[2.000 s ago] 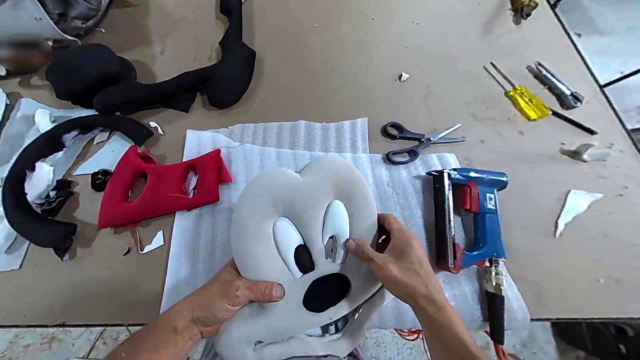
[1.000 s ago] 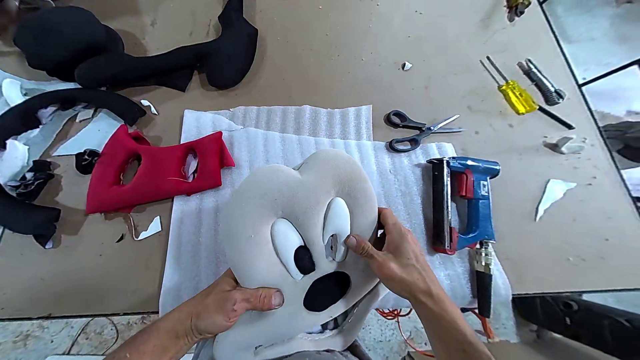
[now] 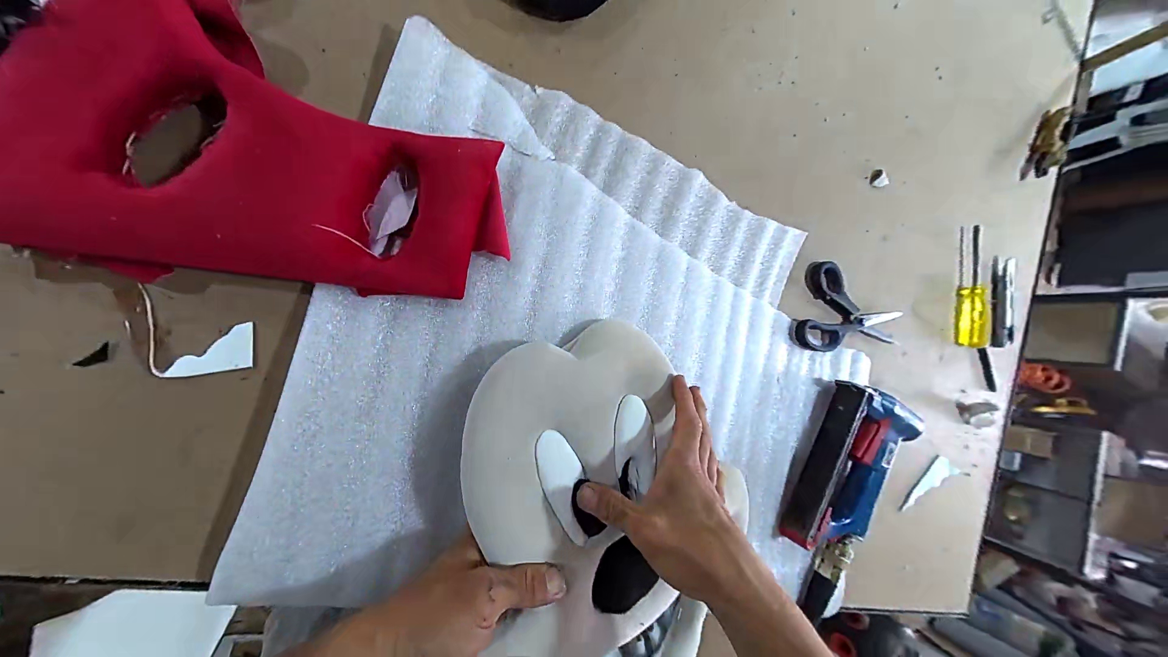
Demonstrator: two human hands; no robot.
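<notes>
A beige fabric-covered mascot face [image 3: 520,411] with white eyes, a black oval nose and an open mouth lies at the lower middle, over the near part of a white foam sheet [image 3: 365,438]. My left hand [image 3: 456,602] grips its left edge, thumb on the cheek beside the nose. With the thumb at the black pupil of the left eye, my right hand [image 3: 680,502] spreads over the other eye, fingers around the right edge. The mouth is partly cut off by the frame's bottom.
Red fabric with two oval holes [image 3: 301,210] lies at the upper left. To the right are black-handled scissors [image 3: 844,315], a blue pneumatic stapler [image 3: 858,465], a yellow-handled screwdriver [image 3: 972,315] and white scraps [image 3: 931,482]. Shelves stand beyond the table's right edge [image 3: 1031,301].
My right thumb has moved from the right eye to the left eye's pupil, and the right hand now lies across the face. The view has turned and come closer.
</notes>
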